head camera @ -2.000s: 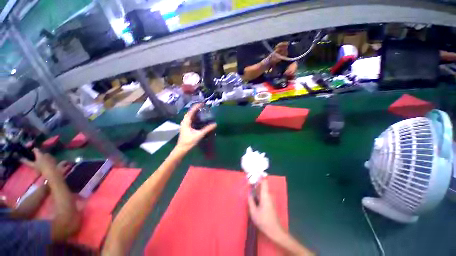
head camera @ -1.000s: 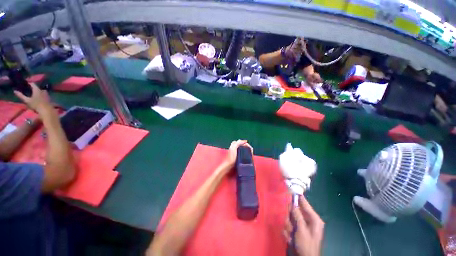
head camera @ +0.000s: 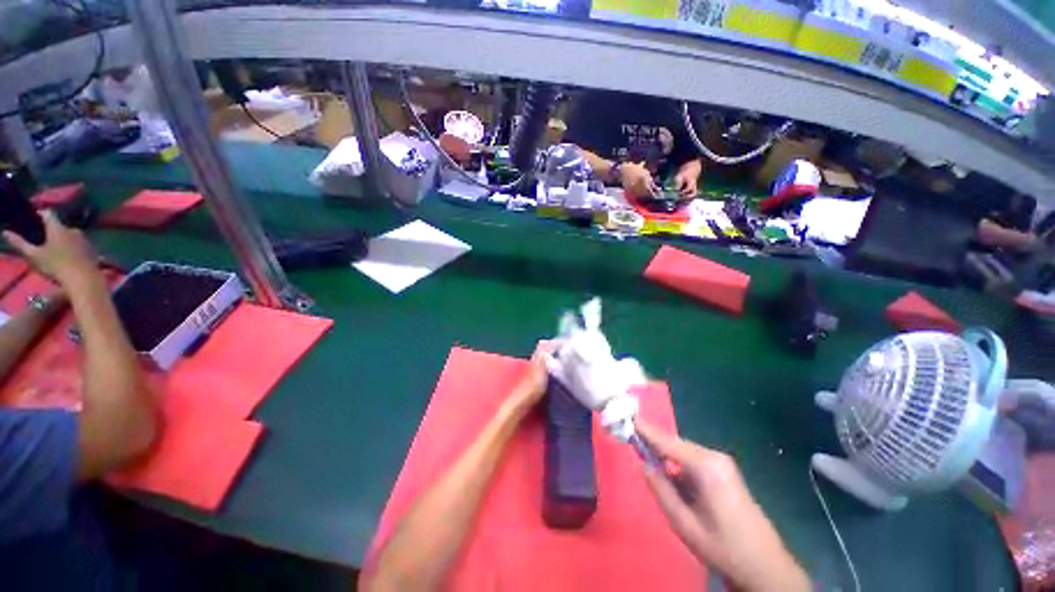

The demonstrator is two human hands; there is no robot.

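Note:
The black device (head camera: 569, 463) lies lengthwise on the red work mat (head camera: 498, 497), its far end partly hidden. My left hand (head camera: 537, 376) grips its far end; the fingers are mostly hidden behind the cloth. My right hand (head camera: 706, 497) is closed around the dark grip of the wiping stick (head camera: 654, 453). The stick's white cloth head (head camera: 596, 364) is over the far end of the device; whether it touches is hard to tell.
A desk fan (head camera: 908, 405) with a cord stands at right. A white sheet (head camera: 412, 254), a red pad (head camera: 698, 278) and a dark unit (head camera: 801, 315) lie farther back. A neighbouring worker's arm (head camera: 110, 347) and a parts tray (head camera: 214, 318) are at left, beside a metal post (head camera: 214, 174).
The device has come down from the raised left hand onto the mat. My right hand has brought the white cloth head left, from beside the device to over its far end.

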